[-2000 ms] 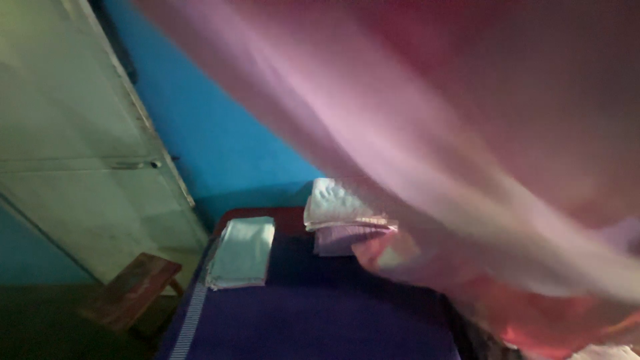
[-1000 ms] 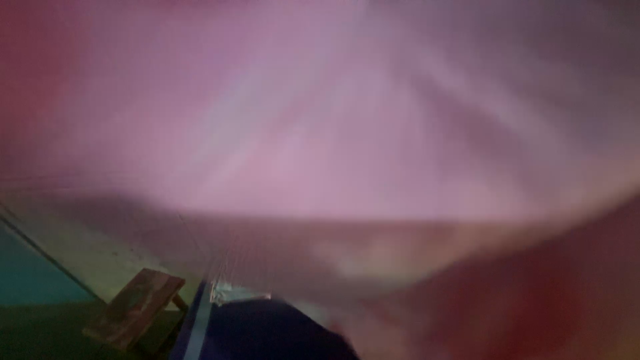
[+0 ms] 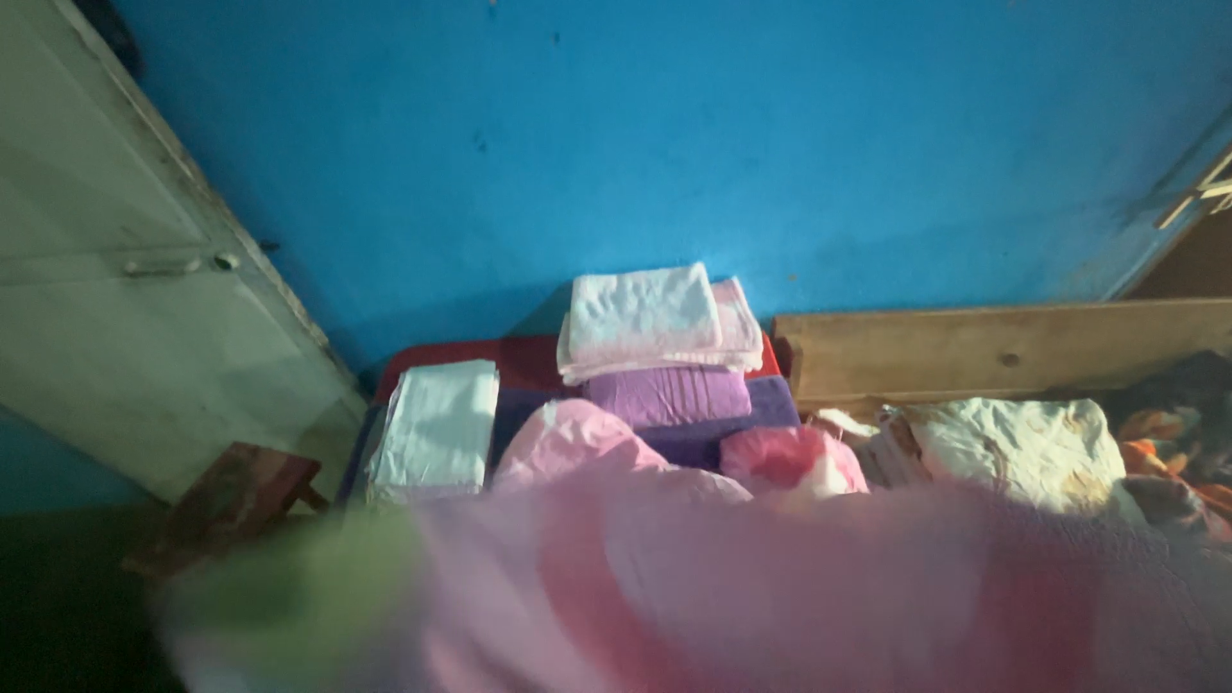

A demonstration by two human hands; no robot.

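Observation:
A large pink cloth (image 3: pixel 770 587) with red and green patches fills the lower part of the head view, blurred by motion. Neither my left hand nor my right hand shows; the cloth covers the area where they could be. Behind its upper edge, folded white and pink towels (image 3: pixel 645 313) lie on a folded purple cloth (image 3: pixel 669 395). To their left is a folded pale cloth (image 3: pixel 438 428). These rest on a dark blue cover (image 3: pixel 693 445) over a red surface (image 3: pixel 520 358). Bunched pink fabric (image 3: pixel 577 438) lies in front of the stack.
A pale door (image 3: pixel 164 318) stands at the left, with a small reddish wooden stool (image 3: pixel 236 491) by it. A blue wall (image 3: pixel 674 144) rises behind. At the right, a wooden board (image 3: pixel 1001 351) runs along the wall, with a crumpled cream cloth (image 3: pixel 1020 448) and other fabrics before it.
The pink cloth, which covered most of the view a second ago, has dropped to the lower part. The wall, the folded stack and the board at the right now show.

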